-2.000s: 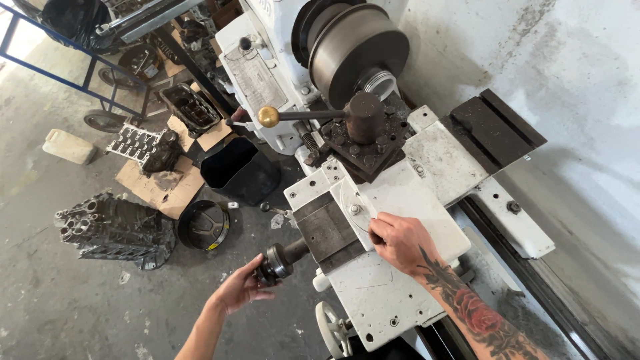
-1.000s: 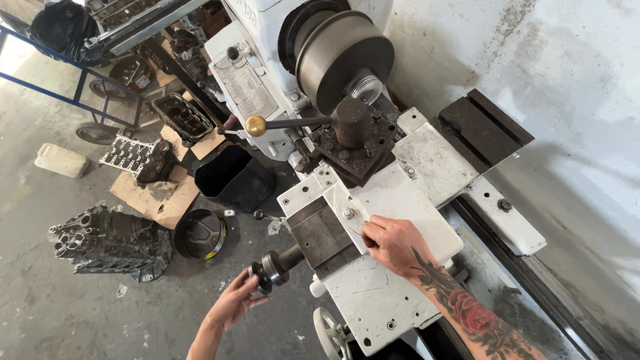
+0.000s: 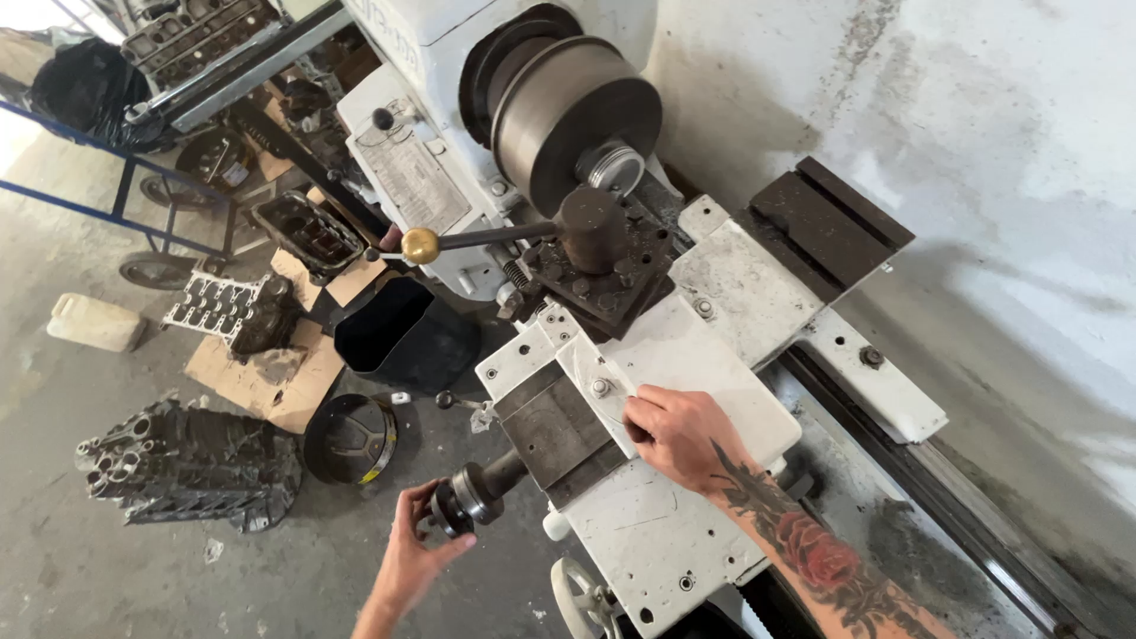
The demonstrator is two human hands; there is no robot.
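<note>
My left hand (image 3: 422, 537) grips the dark knurled cross-slide handwheel (image 3: 461, 501) of a white metal lathe, thumb below and fingers behind it. My right hand (image 3: 679, 435) rests with curled fingers at the edge of the compound slide (image 3: 612, 390), near a bolt; whether something small is under the fingers is hidden. Between the hands lies a dark steel slide plate (image 3: 559, 426). Above it sit the square toolpost (image 3: 603, 284) and its lever with a brass ball knob (image 3: 420, 246). Behind them is the large round chuck (image 3: 577, 115).
A white handwheel (image 3: 572, 595) is low on the carriage. At left on the floor stand an engine block (image 3: 195, 470), a black bin (image 3: 399, 333), a round pan (image 3: 351, 439), a cylinder head (image 3: 231, 311) on cardboard and a plastic jug (image 3: 93, 321). The wall (image 3: 994, 115) is at right.
My left hand has stayed at the handwheel, its fingers shifting around the rim. My right hand remains beside the slide. The view has moved slightly.
</note>
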